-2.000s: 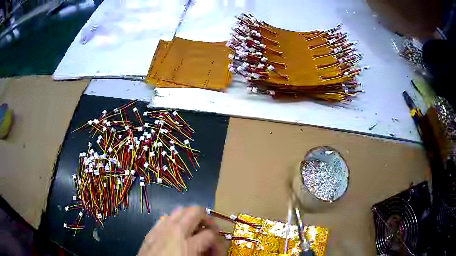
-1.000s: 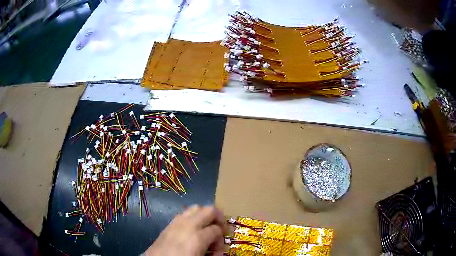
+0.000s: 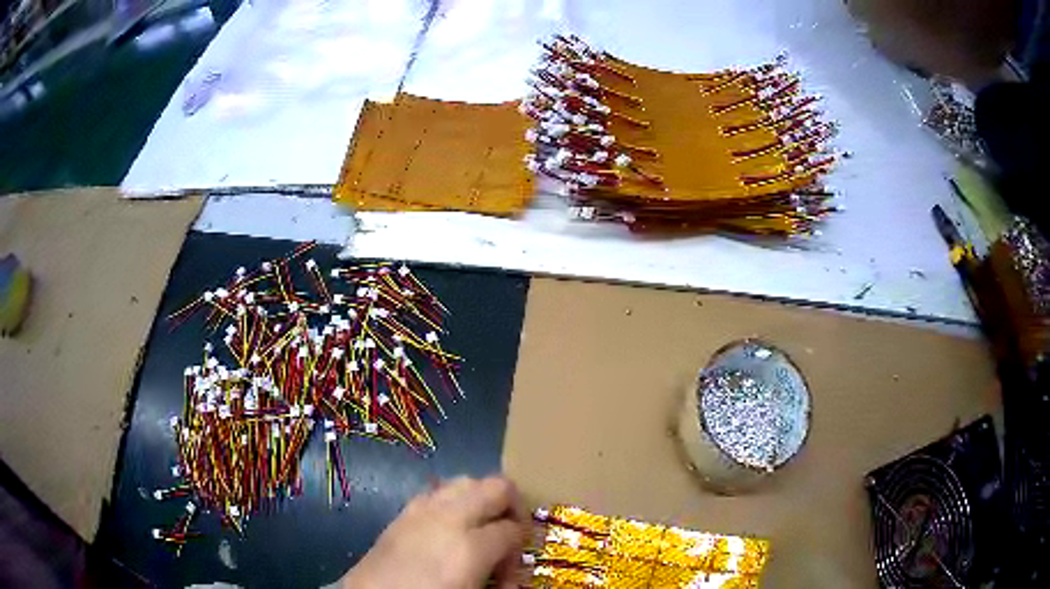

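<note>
An amber flexible circuit panel (image 3: pixel 662 556) lies shiny on the brown cardboard at the bottom edge, cut off by it. Two connector leads lie on its left end, with white plugs at its left edge. My left hand (image 3: pixel 443 535) is at the panel's left edge, fingers bent together near the plugs; whether it holds a lead is hidden. My right hand is out of the picture. A loose pile of connector leads (image 3: pixel 248 443) lies on the black mat, left of my left hand.
A round cup of glittering silver (image 3: pixel 754 408) stands behind the panel. A fan (image 3: pixel 930 518) is at right. Bare panels (image 3: pixel 438 158) and a tall finished stack (image 3: pixel 691 132) lie on white sheets behind. A yellow-and-black tool (image 3: pixel 956 247) lies at upper right. Part of a person (image 3: pixel 938 35) shows top right.
The soldering iron and the thin silvery line over the panel two seconds ago are gone from view. My left hand has moved slightly right, closer against the panel's left edge.
</note>
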